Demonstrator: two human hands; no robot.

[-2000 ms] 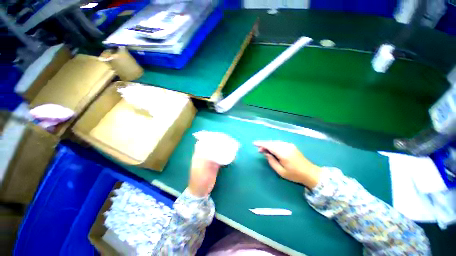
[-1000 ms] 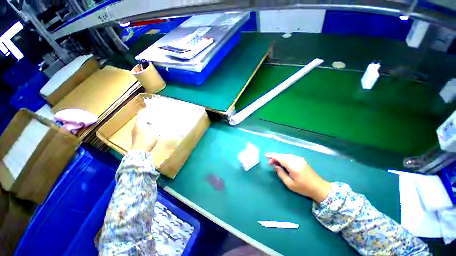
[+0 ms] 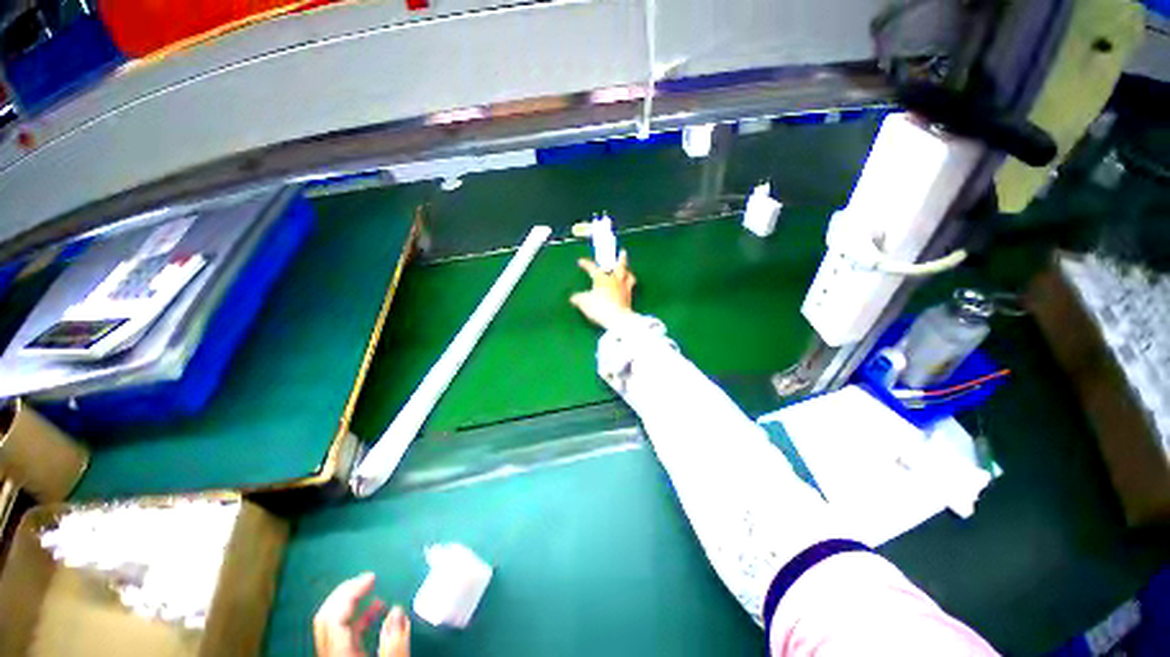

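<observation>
A small white block-shaped unit point(image 3: 604, 240) with thin prongs on top is upright at the far side of the green belt. My right hand point(image 3: 606, 294) reaches across the belt, with its fingertips around the unit's lower part. Another white block point(image 3: 452, 585) rests on the green bench mat in front. My left hand point(image 3: 363, 621) is just left of that block, its fingers apart and empty; the bottom edge of the picture cuts it off. An open brown carton point(image 3: 261, 565) at lower left holds heaped small white parts point(image 3: 144, 552).
A white bar point(image 3: 452, 363) slants across the belt point(image 3: 539, 336). More white units point(image 3: 761, 209) stand beyond and right. Right: a metal post with power strip point(image 3: 888, 229), dispenser bottle point(image 3: 943, 344), white paper point(image 3: 853, 452) and carton point(image 3: 1101, 385). Left: document tray point(image 3: 244, 327).
The view has swung right and up. My right hand has moved from the bench out over the belt to the unit. My left hand has left the carton and is now beside the block.
</observation>
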